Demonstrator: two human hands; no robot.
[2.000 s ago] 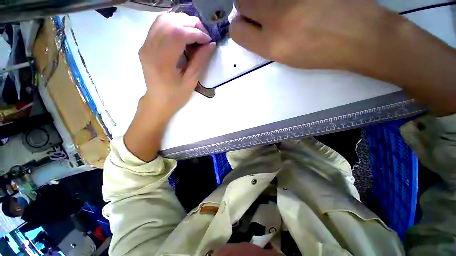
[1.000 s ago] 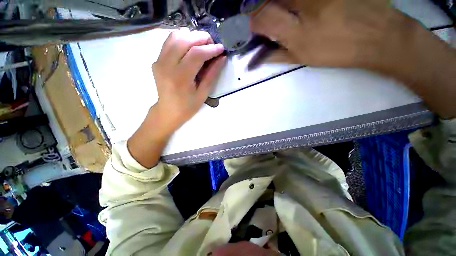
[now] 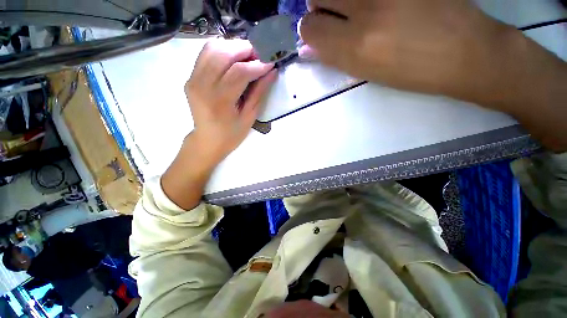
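Note:
A small dark piece [image 3: 286, 60] lies at the needle area of the sewing machine, mostly hidden by my fingers. My left hand [image 3: 222, 93] rests on the white table with thumb and forefinger pinched at the piece's left end. My right hand [image 3: 385, 43] is at the piece's right side, fingers curled; what lies inside it is hidden. A round grey metal part [image 3: 273, 38] of the machine sits between the hands. The machine head [image 3: 93, 37] runs along the top left, cut off by the picture's edge.
A grey ruler-marked strip [image 3: 373, 166] edges the white table [image 3: 323, 140]. Blue crates [image 3: 489, 217] stand below at the right and beside the knees. Brown cardboard [image 3: 93, 140] is left of the table. A person in dark clothes [image 3: 62, 258] is at the far lower left.
Since one second ago, my right hand has moved slightly left and up towards the needle area, and its blurred fingers have curled in. My left hand has barely shifted, keeping its pinch.

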